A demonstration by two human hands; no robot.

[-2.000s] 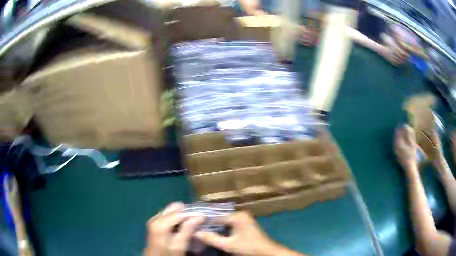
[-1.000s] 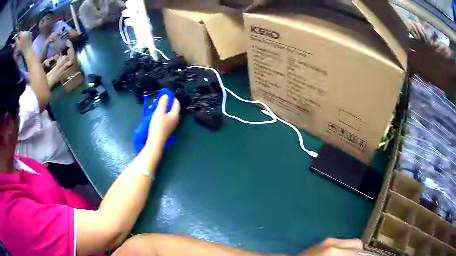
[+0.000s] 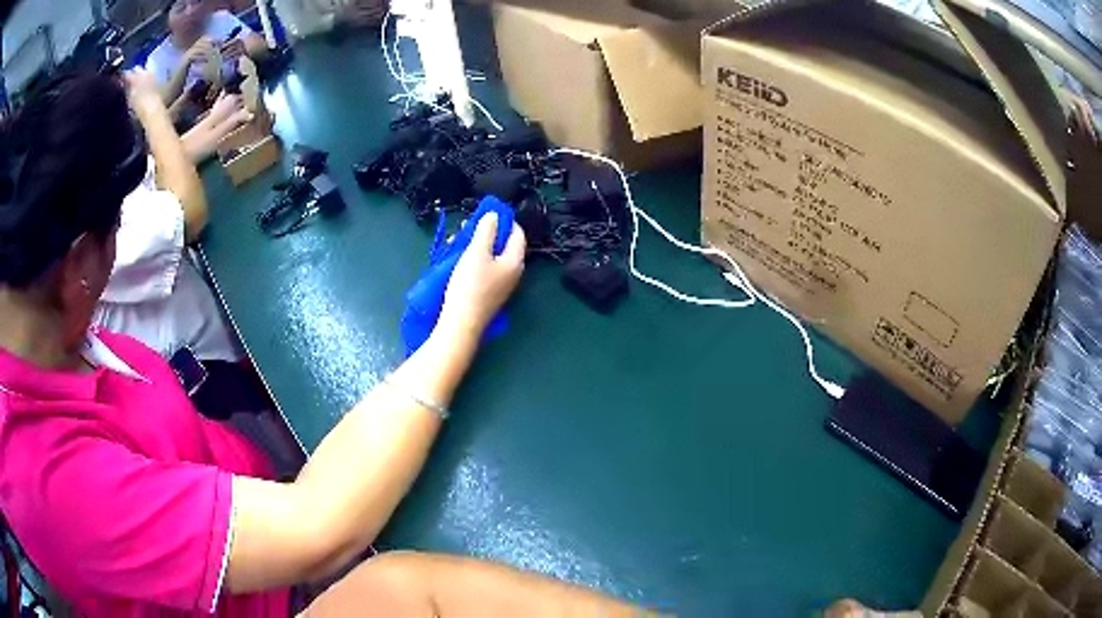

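Observation:
A bare forearm, apparently my left, crosses the bottom edge. A sliver of a hand, apparently my left hand (image 3: 852, 610), shows at the bottom right, cut off by the edge; its fingers and anything in it are hidden. My right hand is not in view. The divided carton tray (image 3: 997, 579) stands at the lower right, partly out of the picture, with several square cells showing. Clear poly bags (image 3: 1073, 374) lie over its far part. A flat black slab (image 3: 906, 441) lies left of the tray with a white cable (image 3: 786, 316) plugged in.
A large "KEIID" carton (image 3: 858, 205) stands behind the slab, another open carton (image 3: 556, 85) beyond it. A tangled heap of black adapters (image 3: 483, 169) lies left of them. A seated person in pink holds a blue cloth (image 3: 453, 284). Other people sit at the far left.
The view has swung left, from the tray to the neighbour. Both my hands were at a small bagged item at first; now only a sliver of one hand shows.

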